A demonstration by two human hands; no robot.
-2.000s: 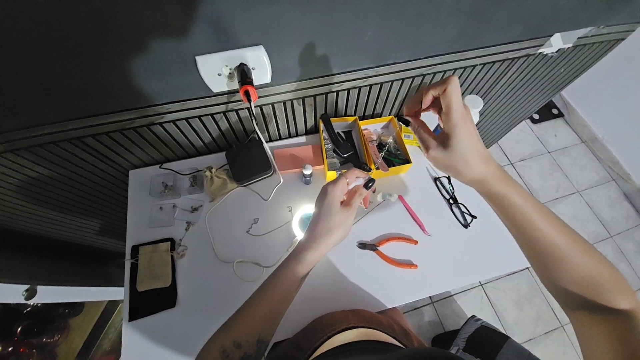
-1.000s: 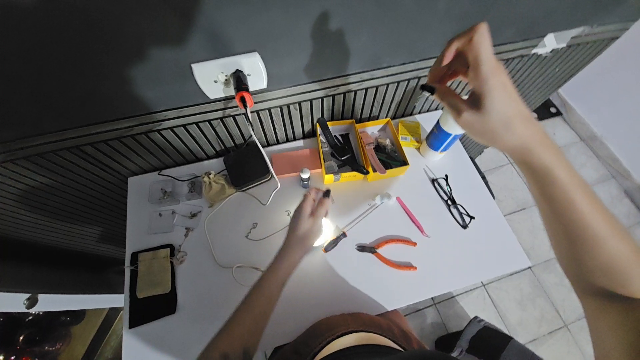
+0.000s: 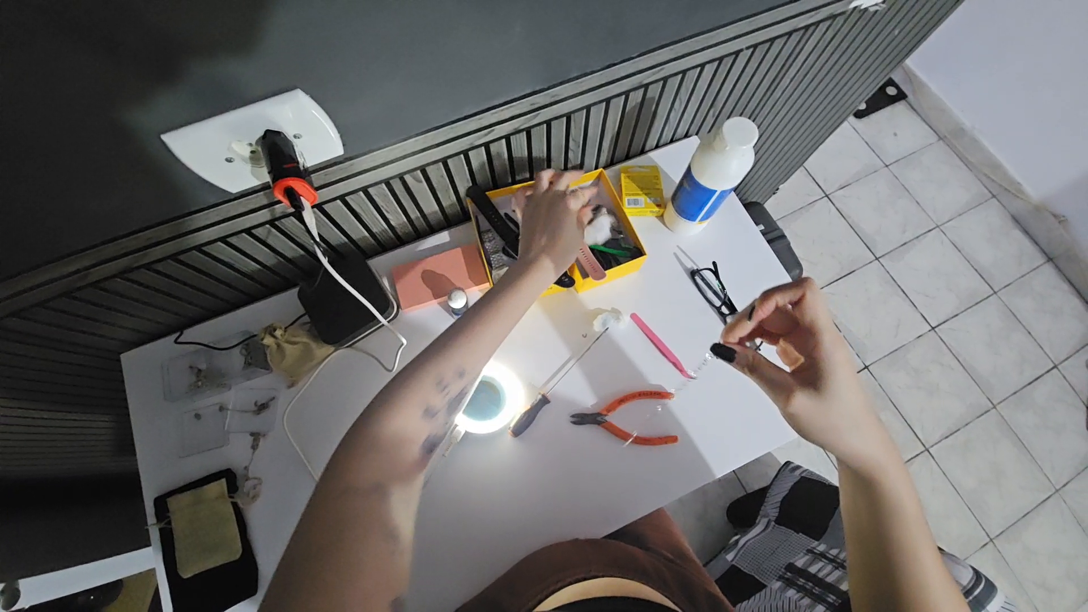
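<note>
My left hand [image 3: 552,223] reaches over the yellow box [image 3: 633,265] at the back of the table; its fingertips are inside and what they touch cannot be told. My right hand [image 3: 786,348] pinches a thin, clear beaded strand [image 3: 704,365] between thumb and forefinger, above the table's right edge. The strand dangles toward the orange-handled cutting pliers [image 3: 631,420]. A pink tool [image 3: 661,345], perhaps tweezers, lies beside it. Left of the pliers are a screwdriver [image 3: 530,415] and a lit ring lamp [image 3: 490,398]. A white cotton tuft [image 3: 608,320] lies near the box.
A white bottle with a blue label [image 3: 712,174] stands at the back right by a small yellow packet [image 3: 642,189]. Black-framed glasses [image 3: 714,291] lie near the right edge. At left are a black device [image 3: 347,302], a cloth pouch [image 3: 293,350], clear bags and a white cable.
My left hand has moved from beside the lamp to the yellow box. My right hand has come down from above the bottle to the table's right side. The view has shifted closer.
</note>
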